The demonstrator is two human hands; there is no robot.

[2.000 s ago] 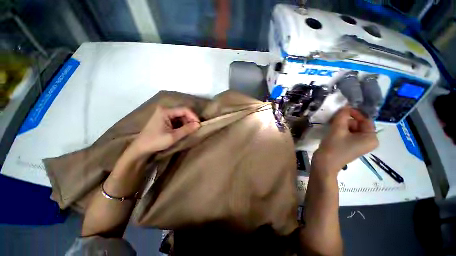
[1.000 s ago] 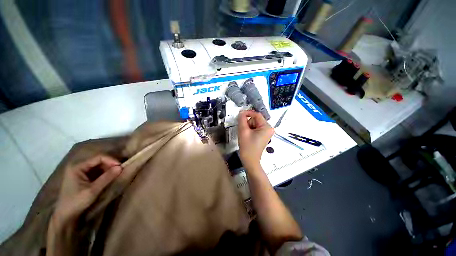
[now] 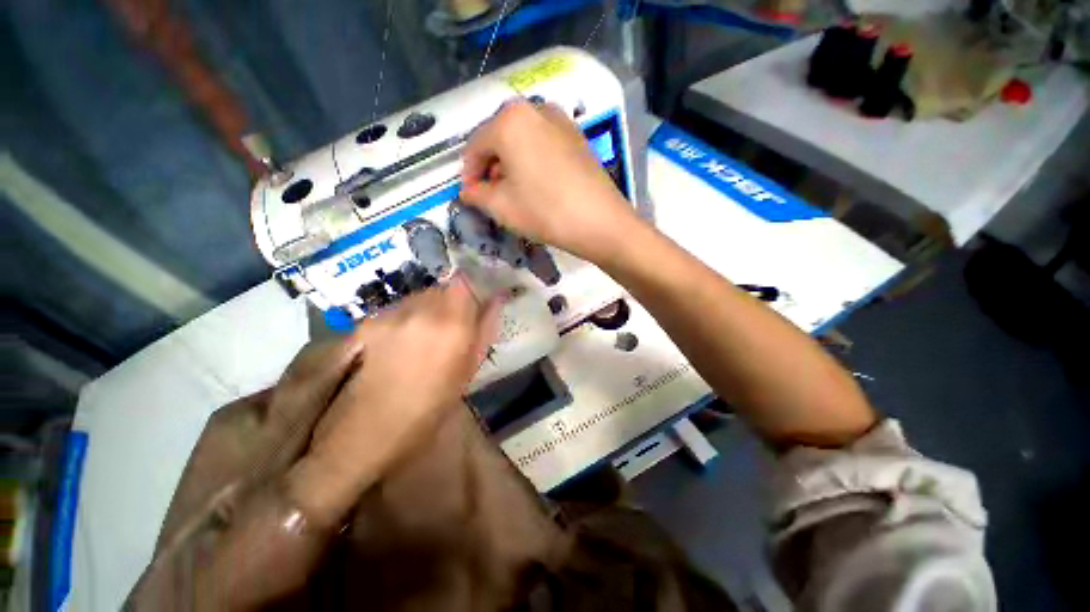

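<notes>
The white overlock machine [image 3: 359, 257] stands ahead of me with its tension knobs [image 3: 427, 248] on the front. My right hand [image 3: 532, 167] is raised over the upper front of the head, beside the knobs, with fingers pinched; whether a thread is in them cannot be seen. My left hand [image 3: 412, 353] is low in front of the needle area and hides most of it; its fingertips are blurred near the white front cover [image 3: 522, 335]. The brown cloth [image 3: 442, 490] lies below and around my left hand and forearm. Its edge at the needle is hidden.
A dark rectangular opening [image 3: 520, 401] is in the table before the machine, beside the printed ruler [image 3: 598, 412]. Dark snips [image 3: 761, 292] lie partly behind my right forearm. Black cones [image 3: 885, 81] stand on another table [image 3: 944, 179] at the upper right. Threads run above the machine.
My left hand has left the cloth edge and moved right to the machine front. My right hand has risen from below the knobs to the head's upper front. The view has turned and come closer.
</notes>
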